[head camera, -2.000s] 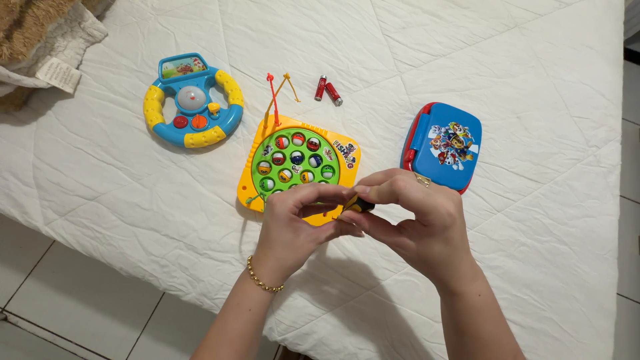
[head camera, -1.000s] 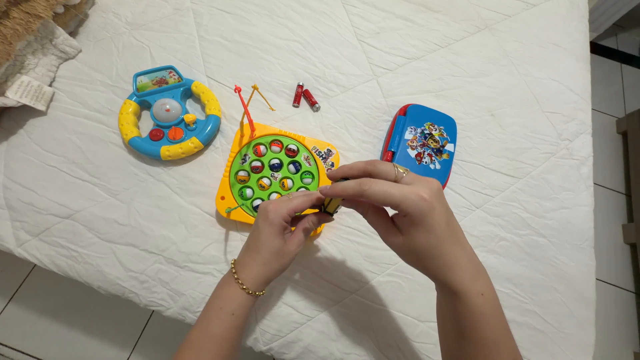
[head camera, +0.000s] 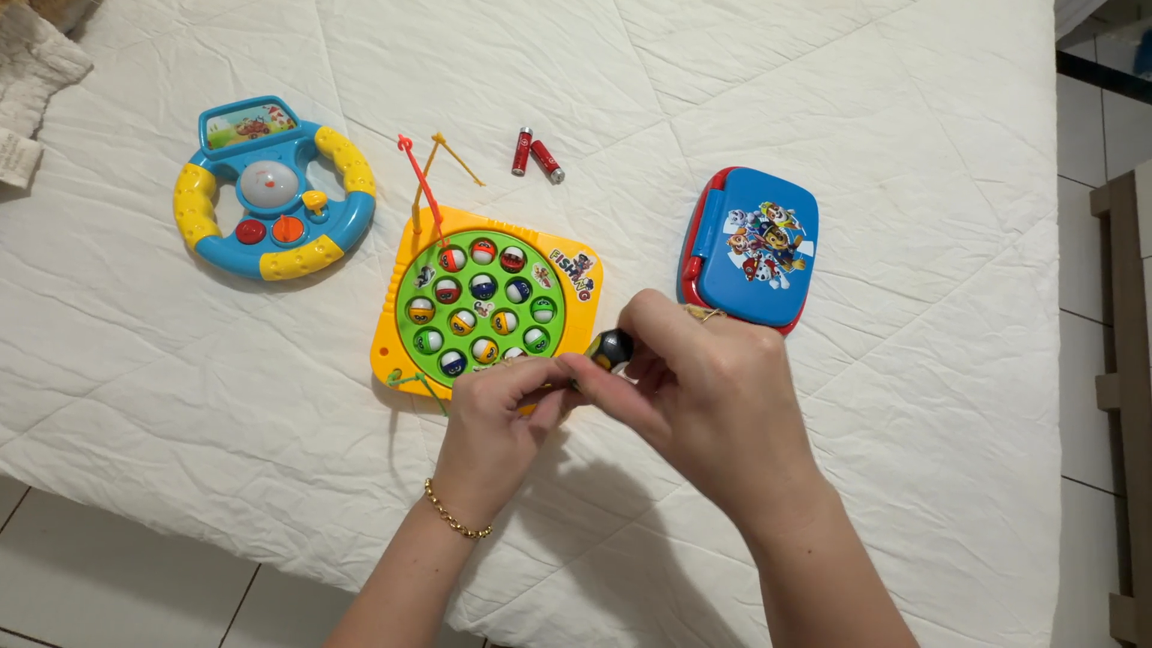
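Note:
My right hand (head camera: 711, 396) grips a small black and yellow object (head camera: 612, 349), possibly a screwdriver handle; its other end is hidden by my fingers. My left hand (head camera: 504, 405), with a gold chain bracelet at the wrist, has its fingertips pinched against those of my right hand; what they pinch cannot be made out. Both hands are over the lower right corner of a yellow toy fishing game (head camera: 585, 270), whose green round board (head camera: 531, 306) holds several small coloured fish pieces.
A blue and yellow toy steering wheel (head camera: 270, 184) lies at the left. Two red batteries (head camera: 522, 151) lie beyond the game, near red (head camera: 421, 180) and yellow (head camera: 459, 157) toy rods. A blue and red plastic case (head camera: 765, 243) sits at the right on the white quilted cover (head camera: 810, 81).
My hands stay close together over the game's near right side. The right hand has turned, and the black and yellow object now shows above its fingers. The view has shifted somewhat.

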